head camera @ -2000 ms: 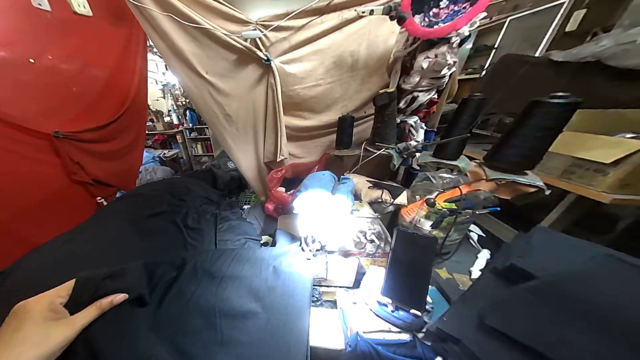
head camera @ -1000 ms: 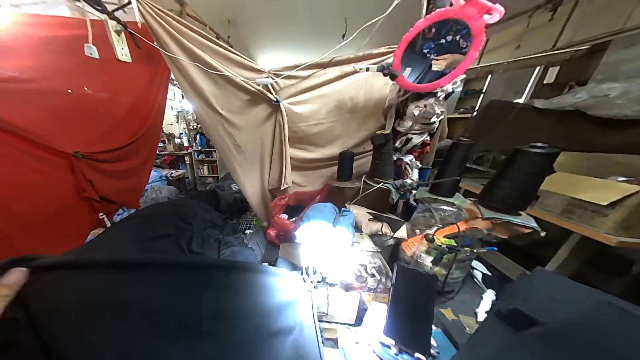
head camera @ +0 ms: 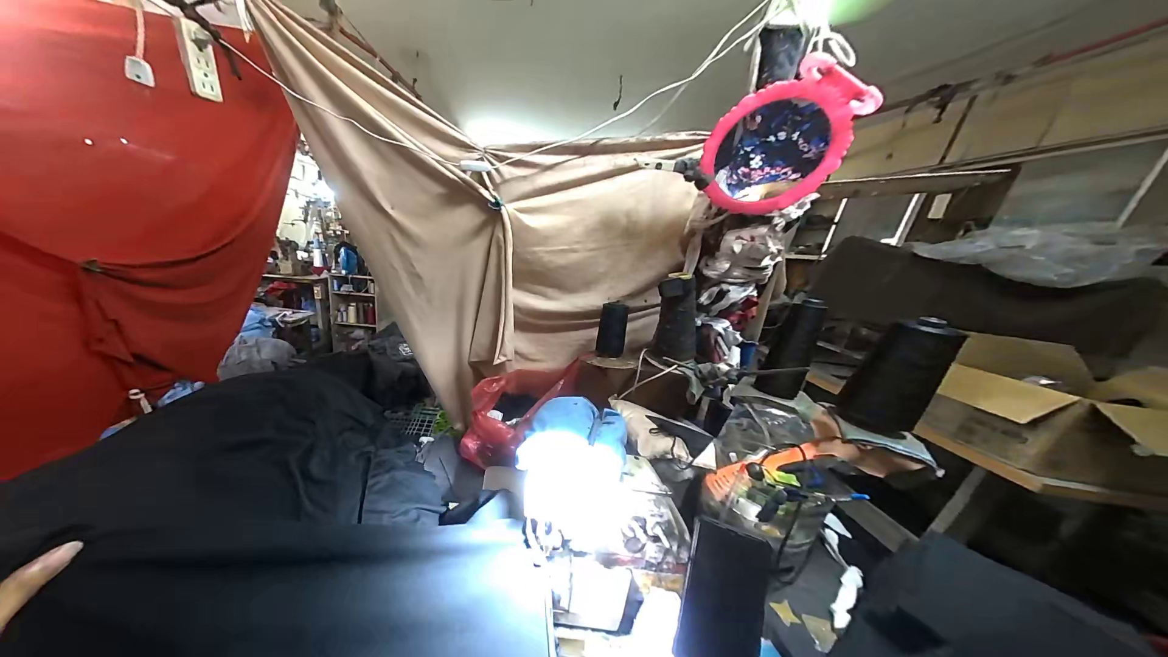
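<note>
At the left edge of the head view, only part of my left hand [head camera: 38,580] shows, one finger lying against the black fabric [head camera: 274,593]; whether it grips the cloth is hidden. The fabric spreads over the lower left, with a dark heap of cloth [head camera: 237,438] behind it. To its right, a glaring lamp light [head camera: 570,493] washes out what appears to be a sewing machine. A black phone-like slab [head camera: 724,589] stands upright beside the glare. My right hand is out of the frame.
Black thread cones [head camera: 899,374] stand at the right, near an open cardboard box [head camera: 1013,424]. A clear container of tools [head camera: 776,502] sits before them. A pink-framed mirror [head camera: 853,137] hangs above. Beige [head camera: 593,246] and red curtains [head camera: 119,237] hang behind. More dark cloth [head camera: 985,602] lies lower right.
Two seconds ago my left hand lay farther into view on the black fabric; now only a finger shows at the left edge. The fabric's near part has shifted. The view has tilted up.
</note>
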